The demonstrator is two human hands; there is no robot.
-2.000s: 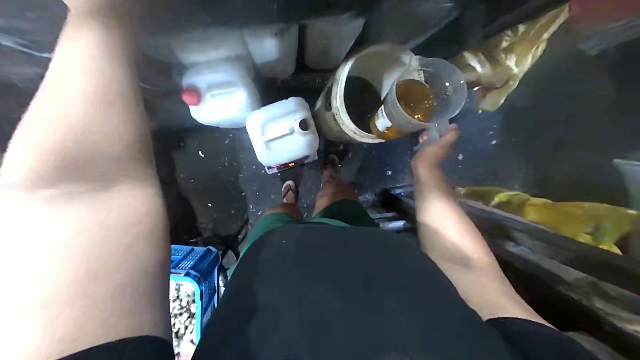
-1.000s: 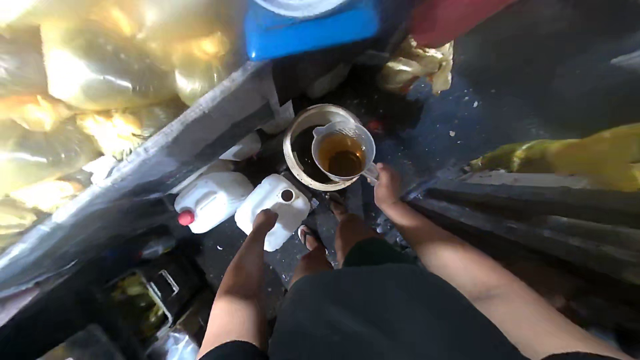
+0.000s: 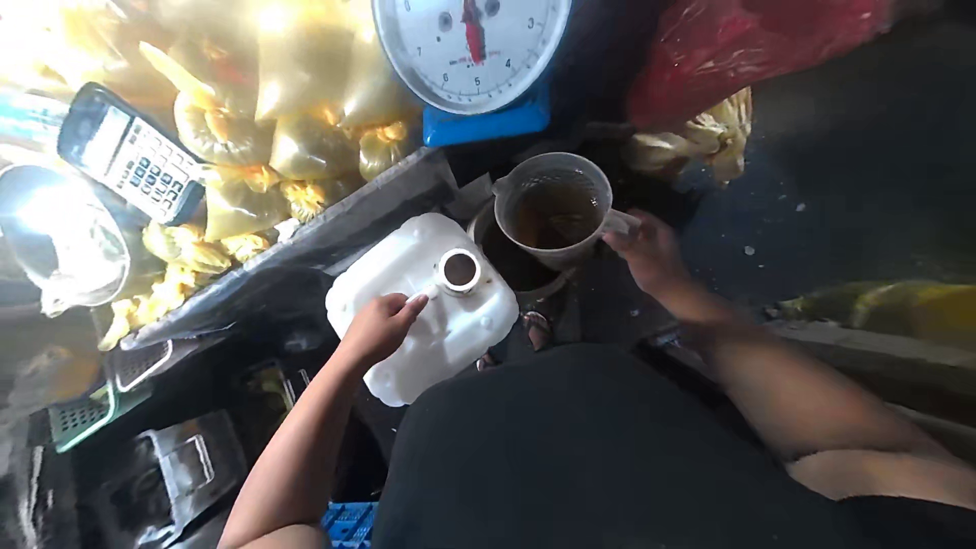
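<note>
My left hand (image 3: 385,326) grips the handle of a white plastic jerrycan (image 3: 427,351), whose round mouth (image 3: 460,270) is uncapped. The jerrycan looks raised in front of me, left of centre. In my right hand (image 3: 648,252) is the handle of a clear plastic measuring jug (image 3: 560,248), partly filled with amber-brown liquid. Just right of the jerrycan's mouth, the jug is held over a round bucket (image 3: 545,290). The bucket's inside is dark and partly hidden by the jug and jerrycan.
A dial scale (image 3: 488,126) with a blue base stands at the table edge. Tied bags of yellow liquid (image 3: 305,145), a calculator (image 3: 137,156) and a clear container (image 3: 61,244) lie left. A red plastic bag (image 3: 747,53) is top right; a blue crate (image 3: 352,522) is at the bottom.
My left hand, on the jerrycan one second ago, has lifted it from the floor. The jug remains in my right hand near the bucket. The view has shifted strongly.
</note>
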